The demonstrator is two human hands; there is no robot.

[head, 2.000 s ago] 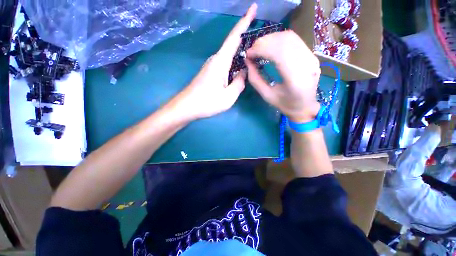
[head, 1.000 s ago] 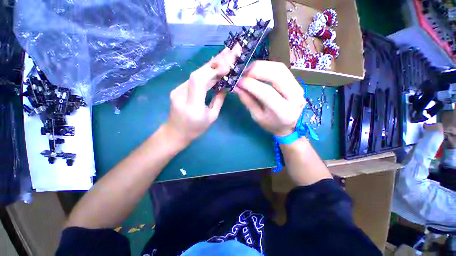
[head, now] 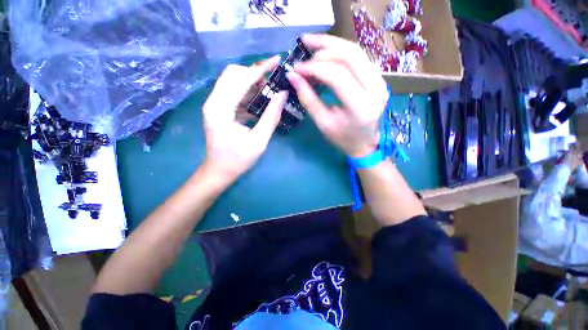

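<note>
A black circuit board panel (head: 278, 82) is held above the green bench mat (head: 187, 174), tilted, with small white and silver marks. My left hand (head: 237, 116) grips its lower left part between thumb and fingers. My right hand (head: 345, 93) has its fingers on the upper right part of the panel; the fingers hide part of it, and any small part between them cannot be made out. A blue strap (head: 367, 160) is around my right wrist.
A cardboard box (head: 419, 82) of red and white leads stands far right. Loose small parts (head: 407, 122) lie below it. Black strips (head: 474, 138) are at right, black assemblies (head: 72, 145) on a white board at left, and plastic bag (head: 135, 51) far left. A person's sleeve (head: 548, 206) shows right.
The panel has turned from its edge-on pose and sits slightly lower left. My left hand has shifted left, and my right fingers have moved up onto the panel. The camera view has shifted slightly.
</note>
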